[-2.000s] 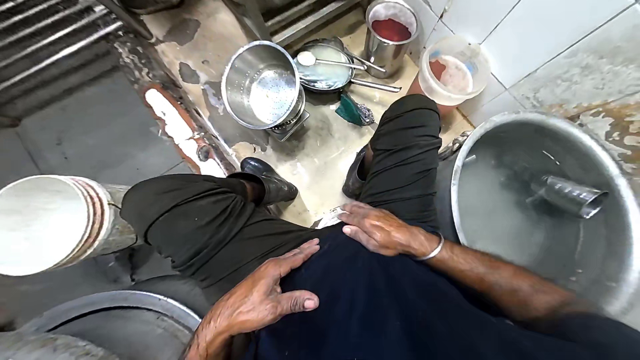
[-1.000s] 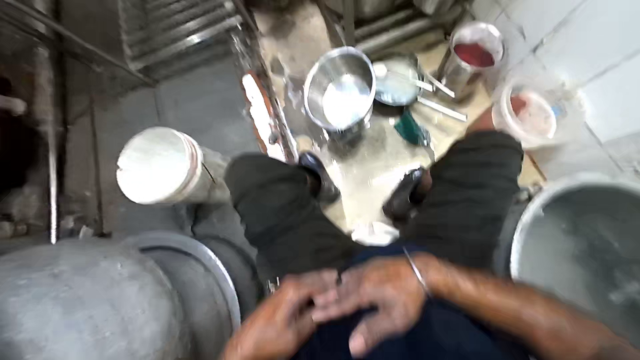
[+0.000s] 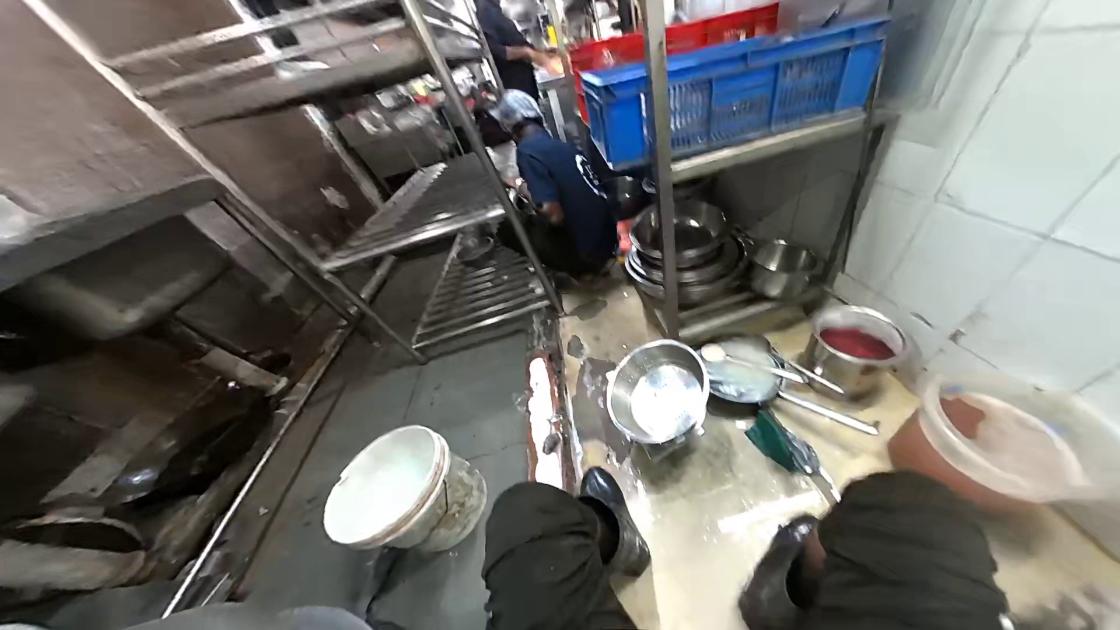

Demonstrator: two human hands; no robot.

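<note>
Neither of my hands shows in the head view now. My knees and black shoes are at the lower edge. In front of my feet a steel pot [image 3: 658, 392] stands on the wet floor. Right beside it is a pan [image 3: 740, 378] with whitish contents, and a white-headed ladle [image 3: 714, 353] lies across it. A green cloth or scrubber [image 3: 770, 441] lies just below the pan. Farther right stand a steel container [image 3: 854, 350] of red contents and a translucent plastic tub [image 3: 989, 446]. At my left is a white bucket [image 3: 394, 490].
A metal rack [image 3: 667, 175] ahead bears a blue crate [image 3: 735, 96] and a red crate [image 3: 752, 24], with stacked steel pans [image 3: 687, 254] beneath. Slatted shelves [image 3: 437, 210] stand left of it. A person in dark blue [image 3: 564, 192] crouches beyond. A tiled wall [image 3: 1006, 175] rises at right.
The view has swung up and forward, bringing the racks and the crouching person into sight. My hands, earlier resting on my lap and then one over the other, have left the view.
</note>
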